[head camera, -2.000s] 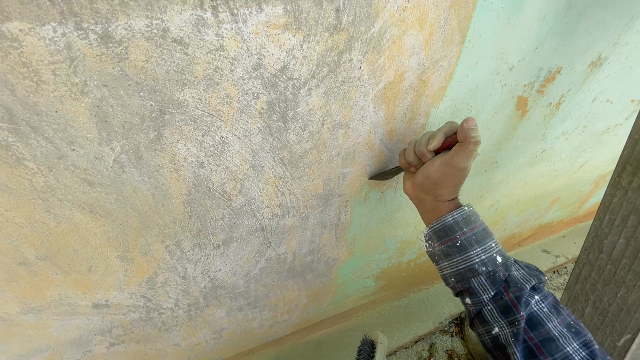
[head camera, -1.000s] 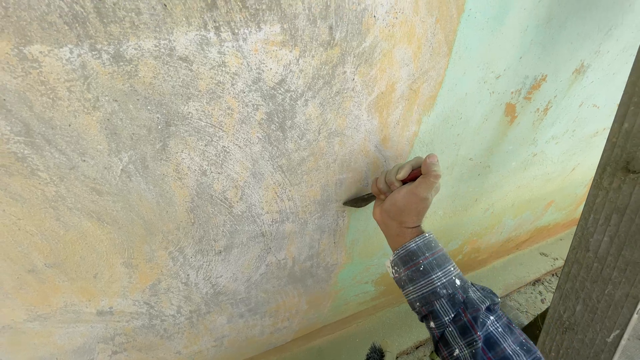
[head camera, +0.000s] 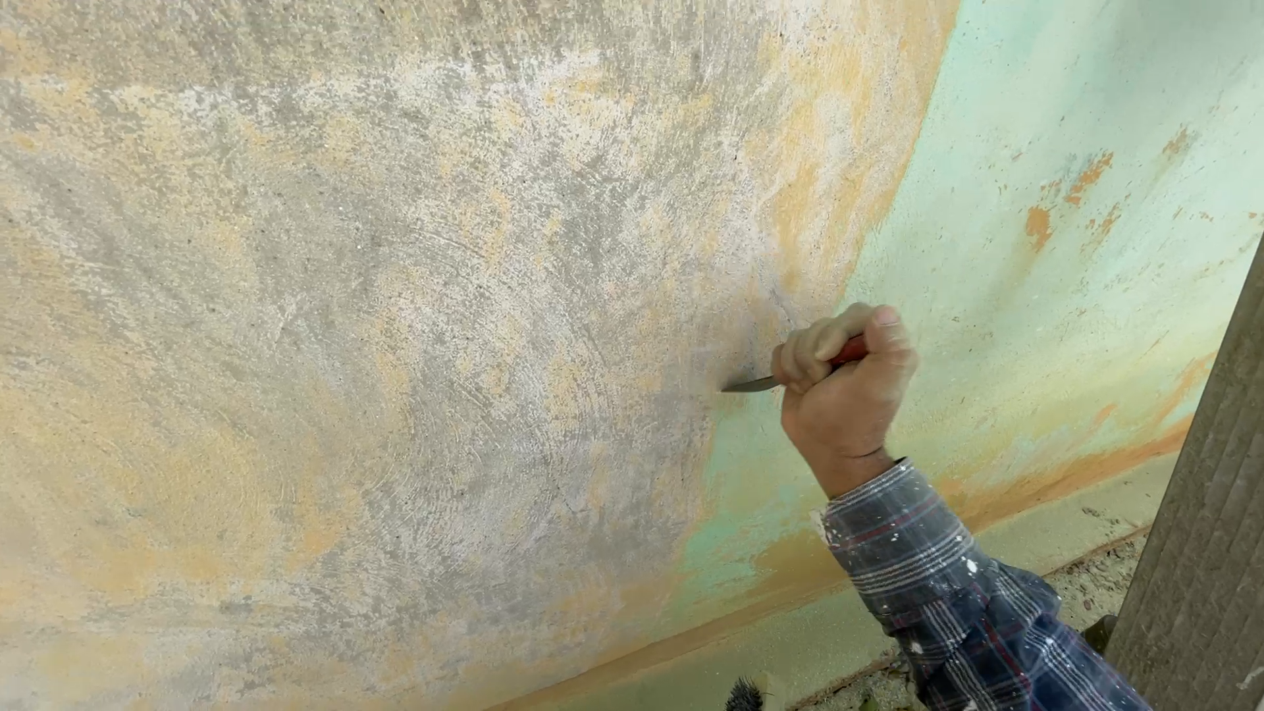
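My right hand (head camera: 849, 390), its plaid sleeve flecked with white paint, is closed around the red handle of a scraper (head camera: 750, 384). The dark metal blade points left, its tip at the surface of the painted wall (head camera: 553, 326). Left of the blade the wall is bare grey with patches of white and yellow-orange. To the right it keeps a light green coat (head camera: 987, 326) with small orange spots. A strip of green also shows just below the blade. My left hand is out of view.
A grey ridged post or board (head camera: 1200, 513) slants along the right edge. A pale ledge (head camera: 829, 632) runs along the wall's foot, with debris-strewn ground (head camera: 1096, 578) beyond it. Dark bristles of a brush (head camera: 744, 694) show at the bottom edge.
My right hand, still holding the scraper, has moved a little along the wall near the edge of the green paint. The view has shifted slightly.
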